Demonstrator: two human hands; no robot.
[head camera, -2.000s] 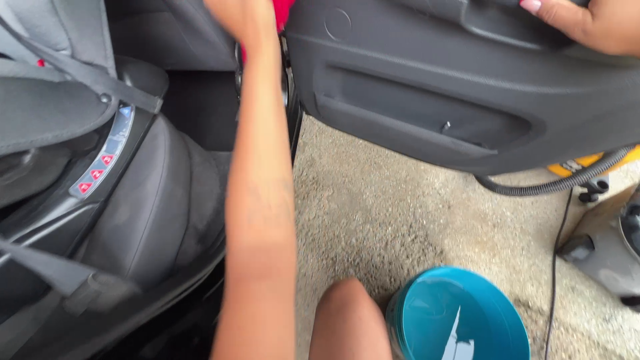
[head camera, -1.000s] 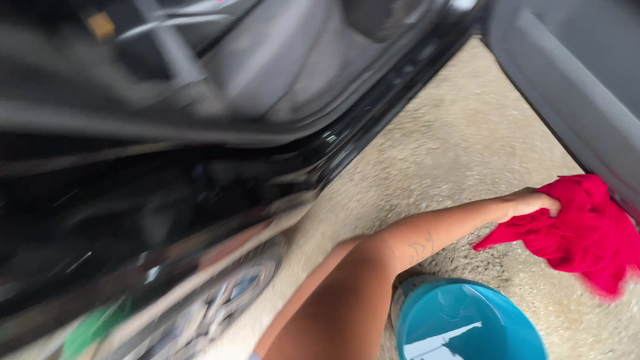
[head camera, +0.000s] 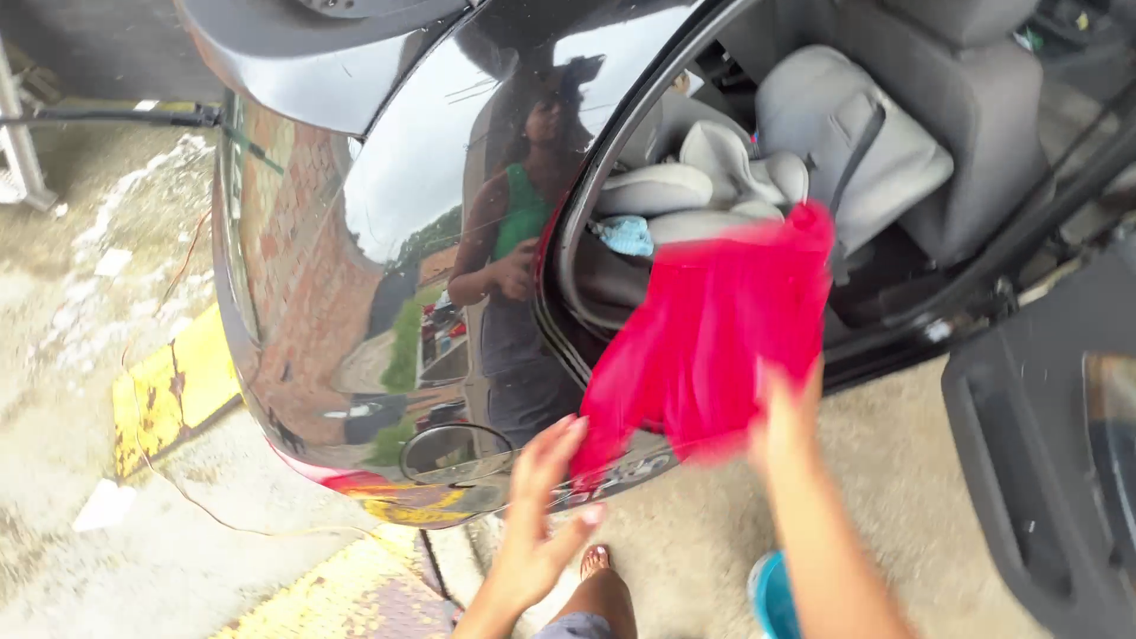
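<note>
A red cloth (head camera: 719, 337), blurred by motion, hangs spread out before the open doorway of a black car (head camera: 444, 266). My right hand (head camera: 785, 404) is shut on the cloth near its lower right part. My left hand (head camera: 541, 524) is beside the cloth's lower left corner, fingers apart, holding nothing; whether a fingertip touches the cloth cannot be told. Behind the cloth, a grey child car seat (head camera: 843, 142) and a small light-blue cloth (head camera: 625, 235) are inside the car.
The opened car door (head camera: 1047, 444) stands at the right. A blue bucket (head camera: 775, 595) is on the concrete ground at the bottom. A thin cable (head camera: 231, 528) runs over the ground at left, near yellow-painted blocks (head camera: 173, 390). The glossy rear panel shows a person's reflection.
The view has swung to the car's rear side. The red cloth has moved from beside the door to before the doorway. My left hand, out of view one second ago, now shows.
</note>
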